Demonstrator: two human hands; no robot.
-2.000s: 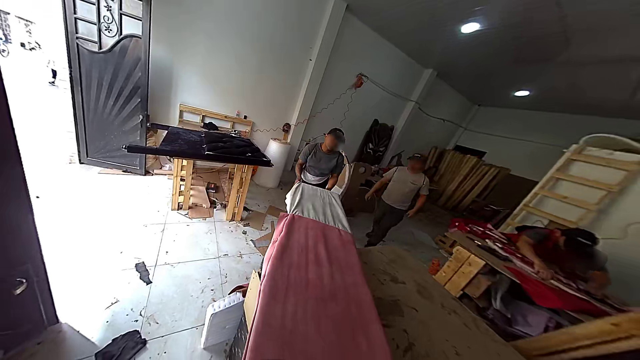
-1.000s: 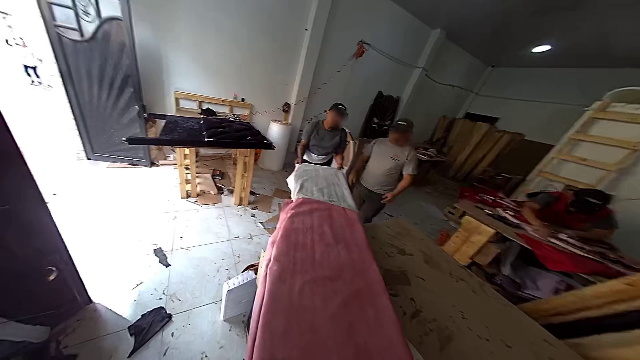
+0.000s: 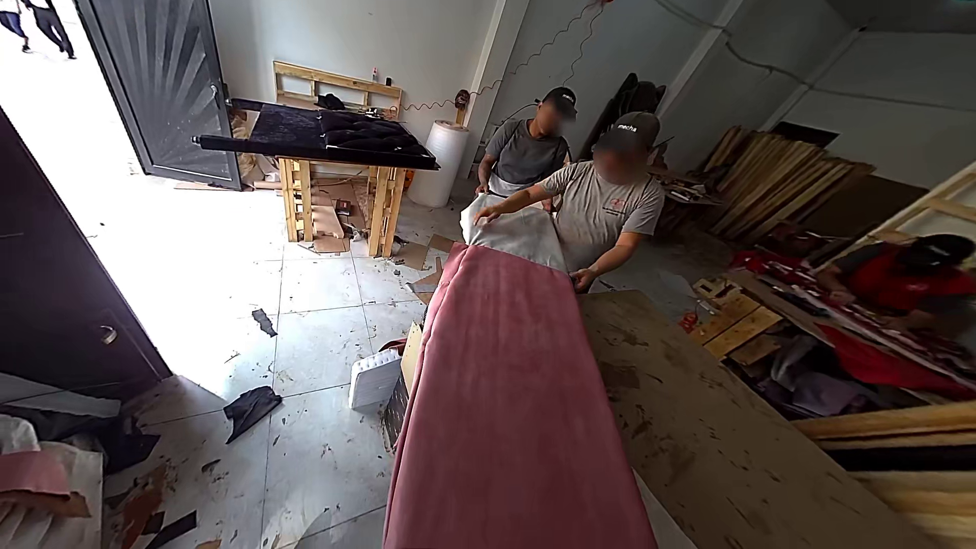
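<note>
Neither of my hands shows in the head view. A long panel covered in dusty-pink fabric (image 3: pixel 518 396) stretches away from the bottom edge, where its near end is cut off. Whitish fabric (image 3: pixel 518 232) covers its far end. There a person in a light grey T-shirt (image 3: pixel 610 206) leans in, one hand over the white fabric and the other at the right edge of the pink cover. Behind them a person in a dark grey T-shirt (image 3: pixel 526 152) stands at the far end with their hands near the white fabric.
A brown board surface (image 3: pixel 686 412) lies along the panel's right side. At the back left, a black tufted panel (image 3: pixel 343 133) rests on wooden stands beside a white roll (image 3: pixel 440 164). Scraps litter the tiled floor. At right, a person in red (image 3: pixel 900 282) bends over a worktable.
The person in the light grey T-shirt has come from the right to the panel's far end and now reaches over the white fabric. The view has tilted down.
</note>
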